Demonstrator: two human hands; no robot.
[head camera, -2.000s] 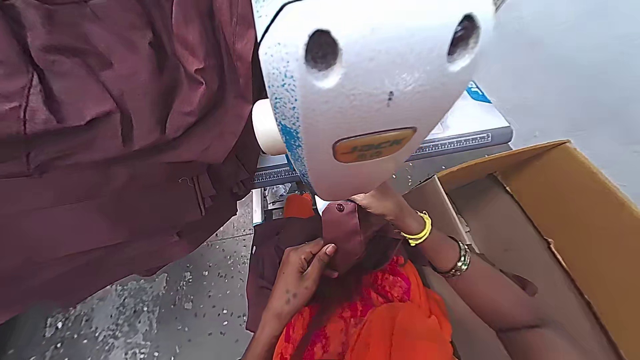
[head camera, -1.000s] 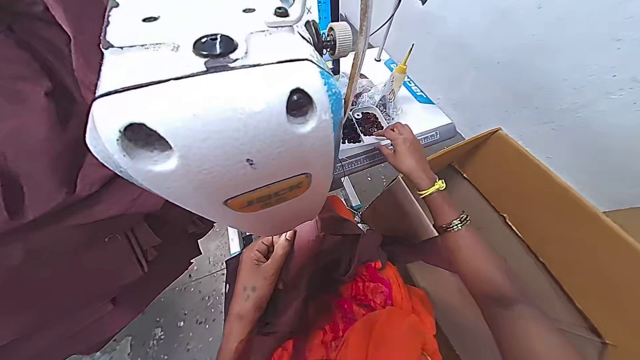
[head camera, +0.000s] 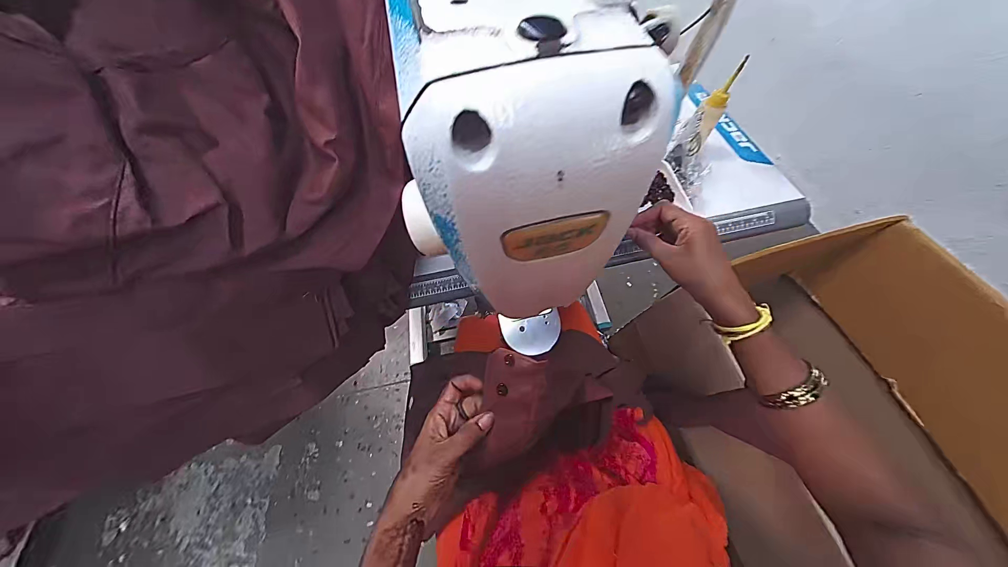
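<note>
The white head of a Jack sewing machine (head camera: 543, 173) fills the upper middle. Below it, my left hand (head camera: 449, 433) pinches the edge of a maroon garment piece (head camera: 524, 402) that bears two dark buttons (head camera: 502, 389), close to the machine's rounded metal plate (head camera: 531, 334). My right hand (head camera: 683, 248) is to the right of the head, thumb and fingertips together beside a small tray of dark buttons (head camera: 660, 191). Whether a button is between those fingertips cannot be told.
Maroon garments (head camera: 197, 236) hang at the left. An open cardboard box (head camera: 882, 315) stands at the right, below the machine's table (head camera: 756, 185). A yellow-capped bottle (head camera: 705, 118) stands behind the button tray. Orange cloth covers the lap.
My right hand was at the garment under the machine two seconds ago, then moved to the button tray, where it remains. My left hand has stayed on the garment. The view has shifted.
</note>
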